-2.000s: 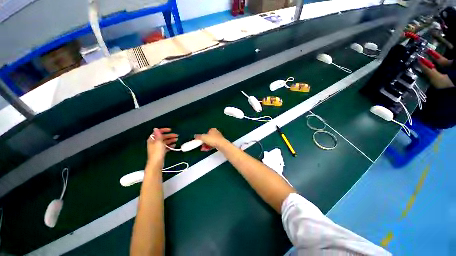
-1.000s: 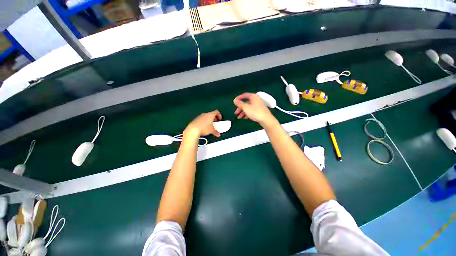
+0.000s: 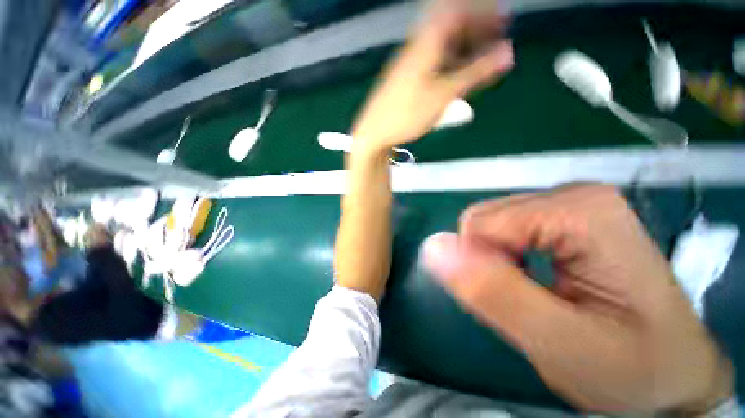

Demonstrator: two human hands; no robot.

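My left hand [image 3: 425, 82] is blurred and reaches over the belt, thumb apart from the fingers, with nothing seen in it. A white device [image 3: 456, 113] lies on the belt just below it, partly hidden. Another white device [image 3: 334, 141] lies left of my wrist, with its cord loop [image 3: 403, 155] showing on the right. My right hand [image 3: 572, 294] is large and close to the camera over the bench, fingers curled with thumb and index tips together, nothing visible in it.
White devices [image 3: 243, 144] with loops lie along the belt; more [image 3: 582, 76] are at right. A pile of white devices [image 3: 186, 268] with a yellow piece [image 3: 196, 217] is at left. A pale rail [image 3: 282, 182] divides belt and bench. White cloth [image 3: 704, 257] lies right. Blurred dark-clothed person [image 3: 102, 298].
The view has swung left and blurred. My left hand has moved away from the white device it was at, which now lies on the belt. My right hand has drawn back near the camera.
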